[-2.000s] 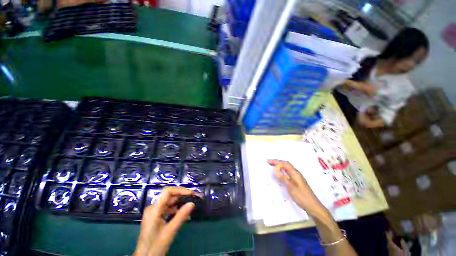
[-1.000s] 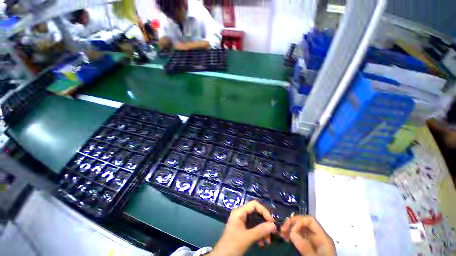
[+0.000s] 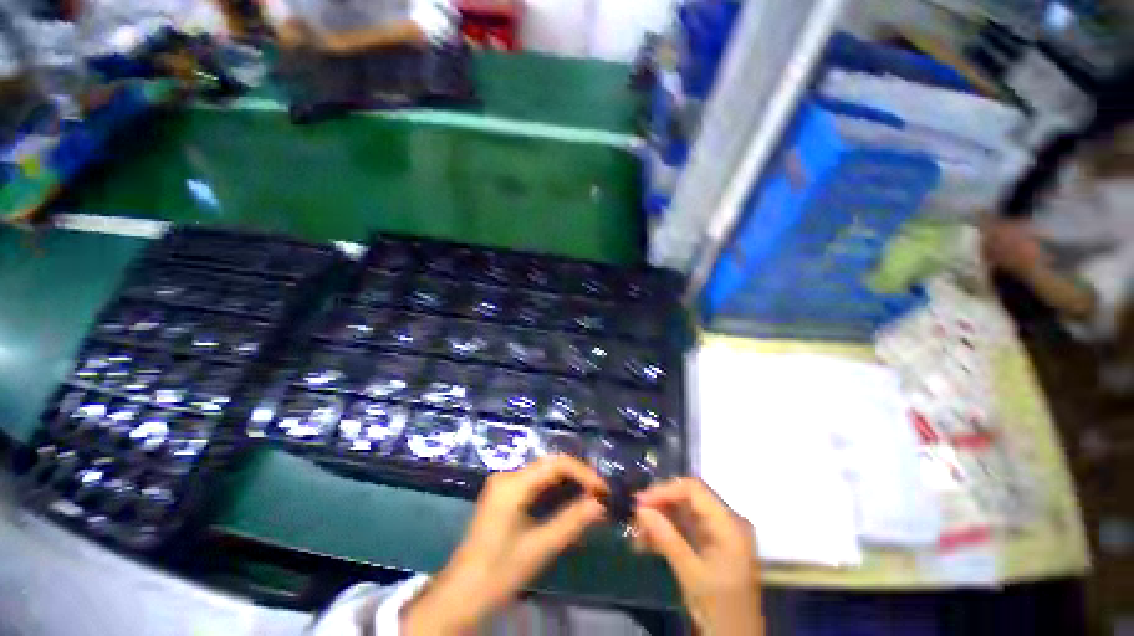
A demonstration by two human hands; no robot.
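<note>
A small round black part is pinched between both hands above the front edge of the black blister tray. My left hand holds it from the left with thumb and index finger. My right hand has its fingertips at the part's right side. Blur hides whether the right fingertips hold a tiny piece. White sheets lie just right of the tray. A second black blister tray stands to its left, at an angle.
A blue file basket with papers stands behind the sheets. Red and white printed pieces lie on the yellow side table. A green belt runs behind the trays. Persons are partly visible at the back and right.
My right hand has come from over the white sheets to the black part at my left hand. Since one second ago the view has shifted; both hands stay together at the part.
</note>
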